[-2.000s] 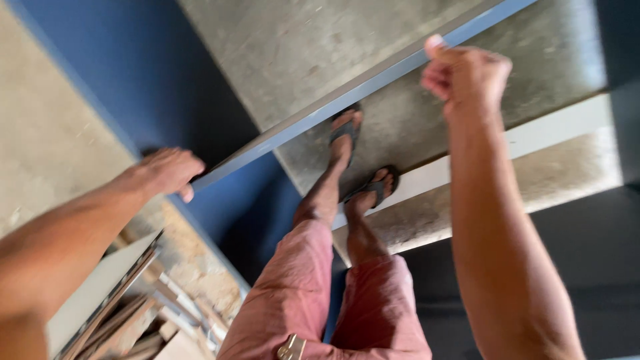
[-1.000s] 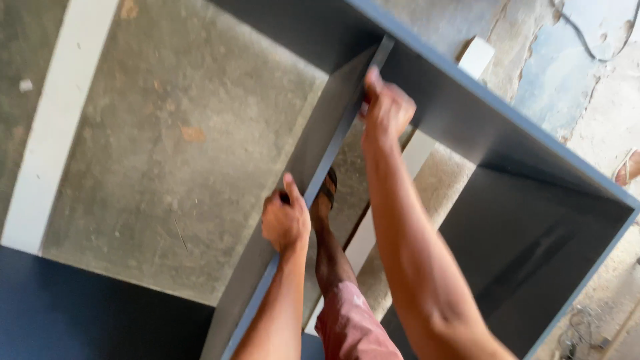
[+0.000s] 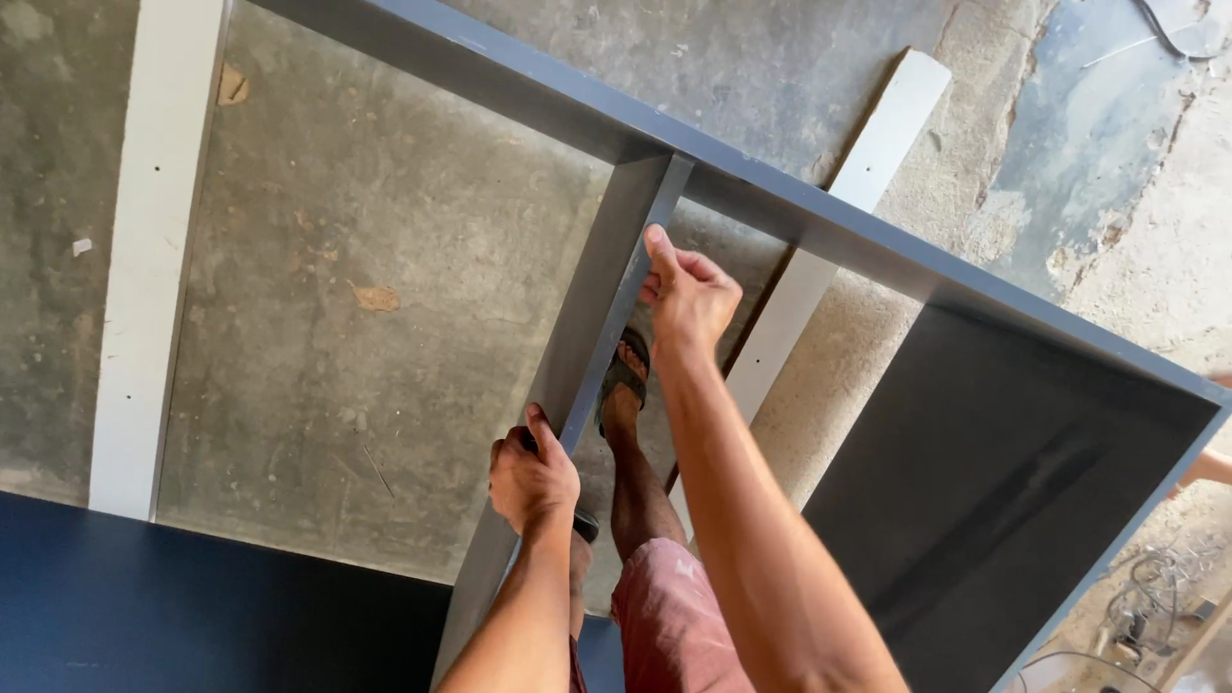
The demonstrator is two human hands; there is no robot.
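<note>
A dark grey divider panel (image 3: 590,318) runs across the inside of a dark cabinet frame and meets its long side board (image 3: 760,173) at the upper end. My left hand (image 3: 534,476) grips the divider lower down, thumb on the near side, with a small dark object partly hidden under the fingers. Higher up, my right hand (image 3: 691,289) pinches the divider's edge between thumb and fingers, a little below the joint. A dark panel (image 3: 1020,481) closes the right part of the frame, and a dark blue panel (image 3: 212,597) lies at lower left.
White wooden strips lie on the concrete floor, one at left (image 3: 154,250) and one at right (image 3: 890,130). My sandalled foot (image 3: 626,375) stands inside the frame beside the divider. Tangled wires (image 3: 1145,597) lie at lower right. Another person's hand (image 3: 1215,469) shows at the right edge.
Two seconds ago my hands were wide apart on the panel; now they are closer together on it. The panel's upper end now meets the long side board. The view has turned.
</note>
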